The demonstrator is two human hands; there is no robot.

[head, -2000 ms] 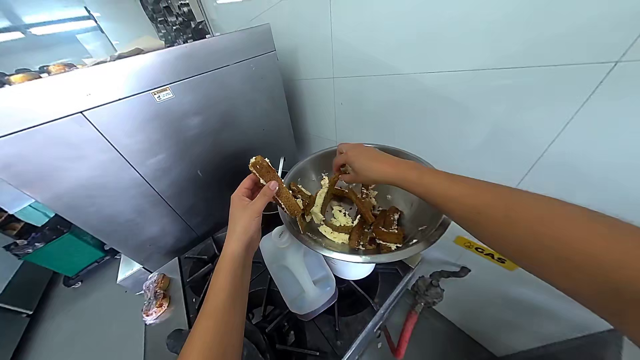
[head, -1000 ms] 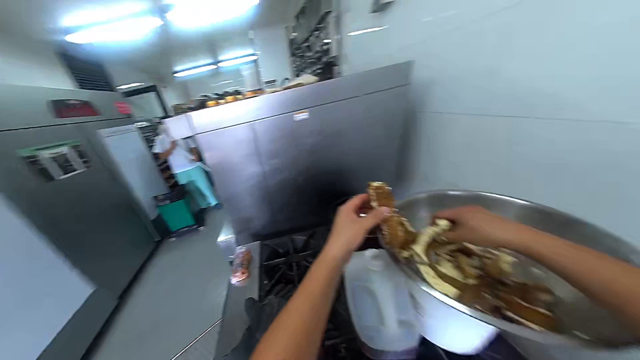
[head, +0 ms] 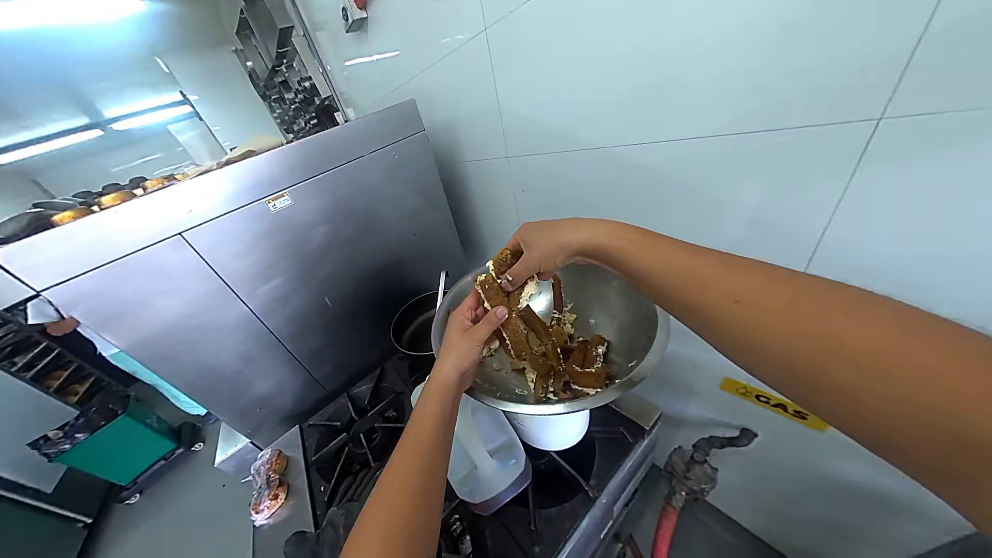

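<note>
A large stainless steel bowl (head: 635,325) rests on a white container (head: 552,430) over the stove. Inside it lie brown cake strips (head: 587,364) with pale cream and crumbs. Low at the bowl's left rim, my left hand (head: 467,333) grips a piece of brown cake (head: 492,293) with cream on its edges. Just above, my right hand (head: 539,252) has its fingers and thumb closed on another cake piece (head: 508,262) beside the first. A shiny rounded metal surface, perhaps a spoon (head: 544,298), shows behind the pieces.
A translucent plastic jug (head: 484,457) stands on the black gas stove (head: 364,434) by the bowl. A pot (head: 415,325) with a handle sits behind, near the steel cabinet (head: 325,248). A wrapped food package (head: 269,484) lies left. A gas valve (head: 690,473) is at right.
My right hand has moved from inside the bowl up to its left rim, beside my left hand, and now holds a cake piece there. The view has swung strongly between frames.
</note>
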